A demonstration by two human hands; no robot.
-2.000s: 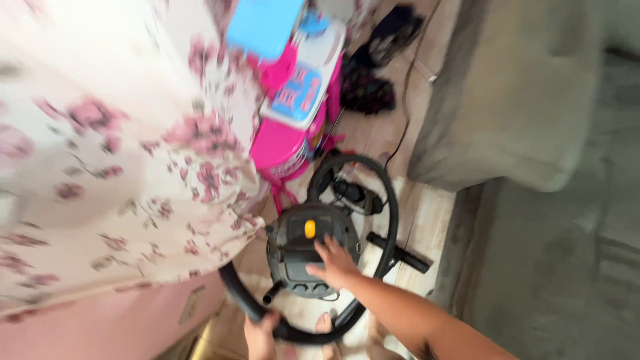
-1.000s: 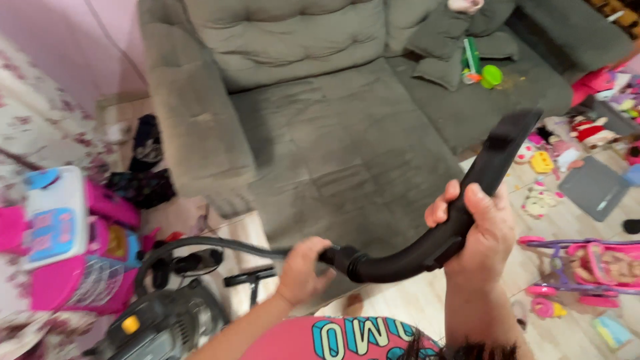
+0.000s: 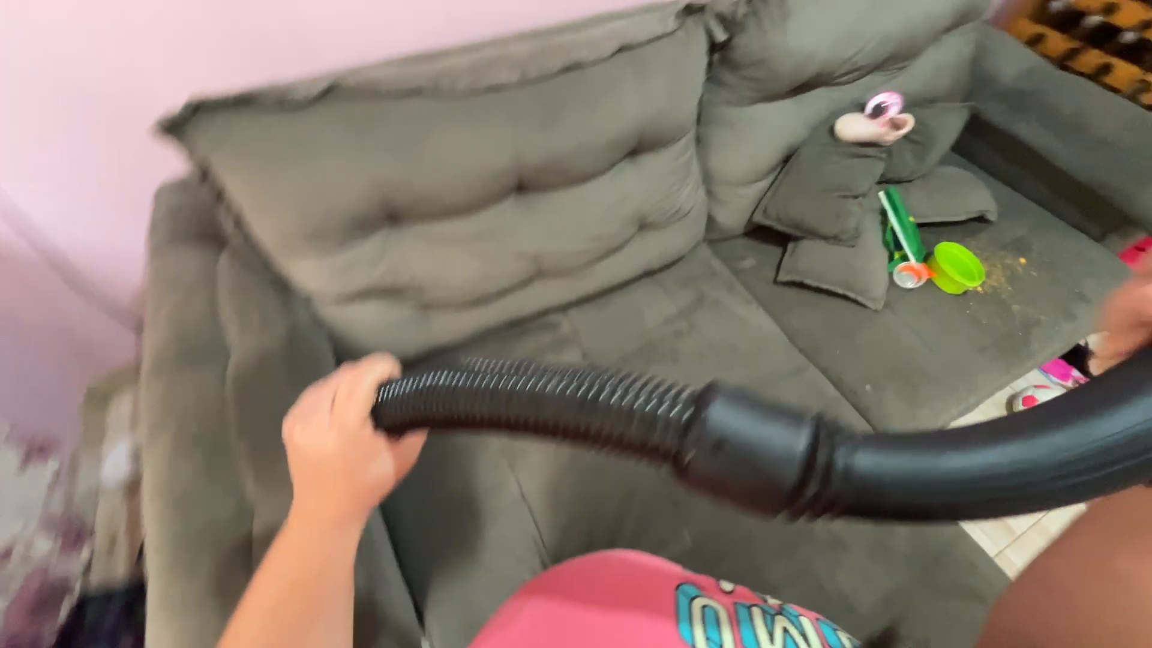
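Observation:
My left hand (image 3: 346, 432) is closed around the ribbed black hose (image 3: 540, 405) of a vacuum cleaner, at the left of centre. From there the hose runs right into a smooth cuff and a curved black plastic wand (image 3: 972, 468), which leaves the view at the right edge. My right hand (image 3: 1125, 315), blurred and partly cut off, is at the wand's far part; its fingers wrap behind it. The vacuum's body and the nozzle tip are out of view. Hose and wand are held above the seat of a grey sofa (image 3: 612, 315).
Small cushions (image 3: 837, 189) lie on the sofa's right part, with a pink and white item (image 3: 873, 126) on top. Beside them are a green tube-shaped container (image 3: 900, 229), a lime-green bowl (image 3: 956, 267) and scattered crumbs (image 3: 1012, 279). Toys (image 3: 1035, 396) lie on the floor at right.
Two seconds ago my hands were at the hose and vacuum body on the floor. The hose and wand have since been lifted over the sofa, and my left hand now grips the hose farther from the cuff.

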